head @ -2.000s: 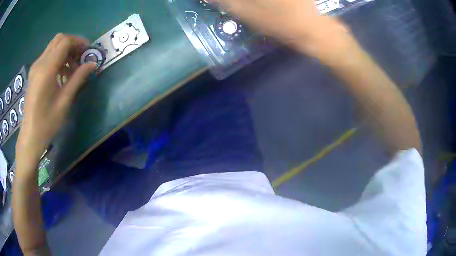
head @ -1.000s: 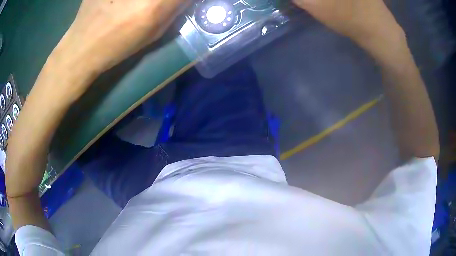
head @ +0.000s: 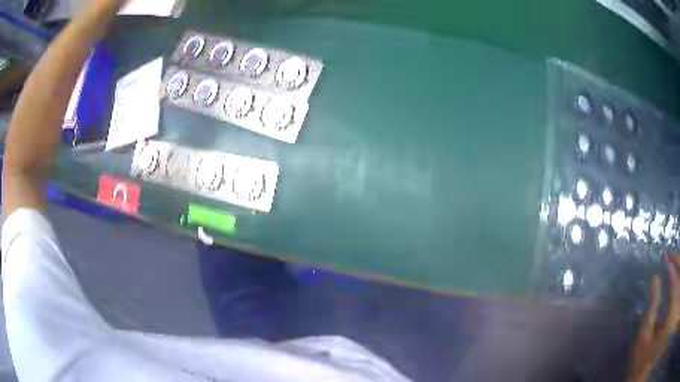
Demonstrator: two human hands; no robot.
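A clear blister tray with many shiny round components lies at the right, under strong glare. My right hand is at its near right corner, cut off by the picture's edge, with blurred fingers spread; whether it grips the tray is unclear. My left forearm rises along the left side and the hand is cut off above. A metal strip fixture near the front edge shows three round forms and a flatter spot second from left. Two more strips lie side by side behind it, each with four round forms.
A red label and a green label are at the near bench edge. A white paper sheet and a dark blue holder are at the left. Green matting spans between strips and tray.
The view has swung left and shows more of the bench. My left hand, earlier holding a round component at a strip, has left the picture. My right hand now shows at the tray's near corner.
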